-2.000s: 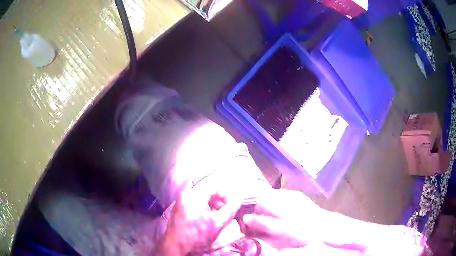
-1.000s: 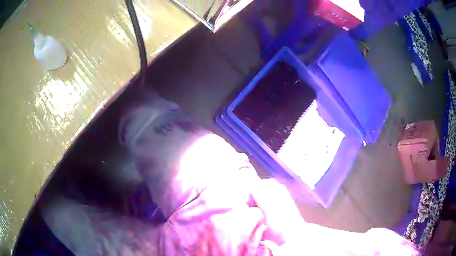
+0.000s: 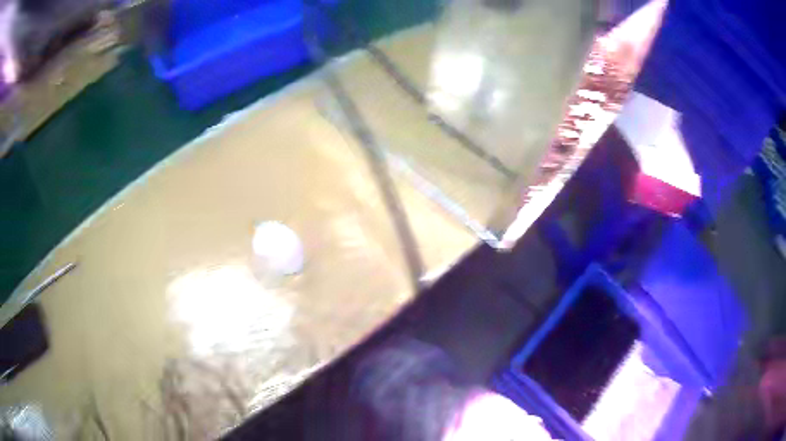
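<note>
The small white glue bottle lies or stands on the tan table, blurred, beside a bright glare patch. Neither of my hands can be made out. At the bottom edge there is only a blurred leg and an overexposed patch. The clear-sided tray at the right end of the table holds a reddish-brown heap with white glare.
A black cable crosses the table. A phone and a thin stick lie at left. A blue bin is beyond the table. Another blue bin with dark contents and a red-and-white box are at right.
The view has swung up and left, so more table, the tray, the phone and the far blue bin show. The hands, seen over the lap two seconds ago, are out of the picture.
</note>
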